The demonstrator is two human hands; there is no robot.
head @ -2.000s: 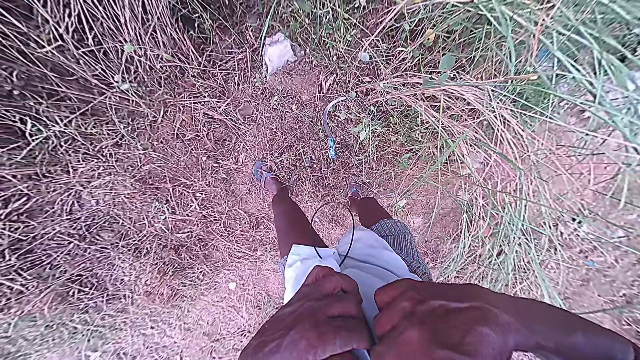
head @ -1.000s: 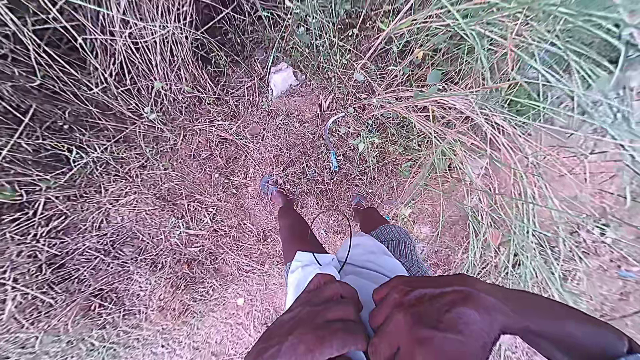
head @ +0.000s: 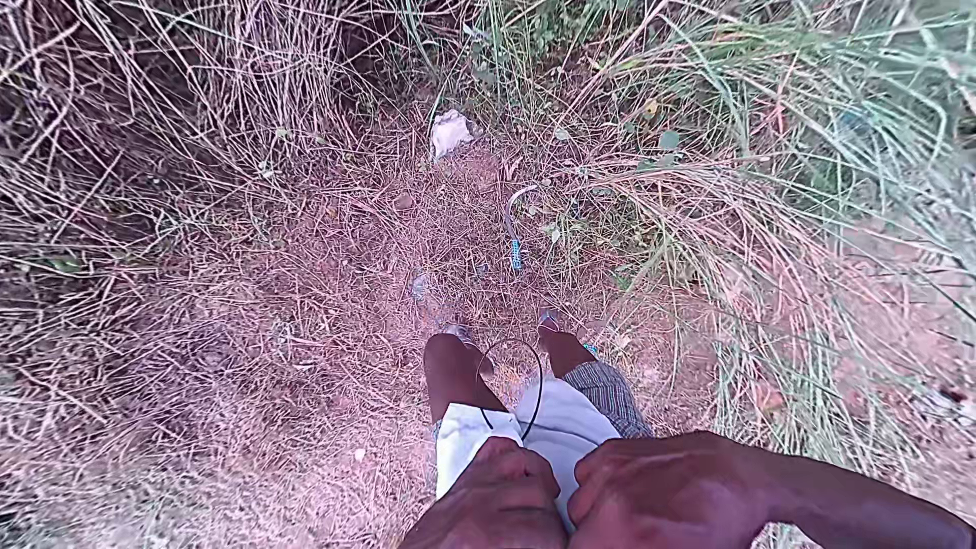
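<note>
My left hand (head: 499, 496) and my right hand (head: 671, 488) are side by side at the bottom of the head view, in front of my body, with fingers curled. Both are at a white cloth garment (head: 568, 419) worn over checked shorts (head: 610, 393); the fingertips are hidden, so what they grip cannot be told. A thin black cord (head: 540, 374) loops out above the hands. On the ground beyond my feet lies a sickle with a curved blade and a blue handle (head: 516, 255).
A whitish stone or lump (head: 450, 133) lies beyond the sickle. Dry stalks (head: 191, 91) stand thick at the left, and long green grass (head: 823, 99) leans in from the right. Dry cut grass (head: 320, 328) covers the ground around my feet.
The leg on the left has shifted, its foot now nearer my body. Both hands stay together at the white cloth.
</note>
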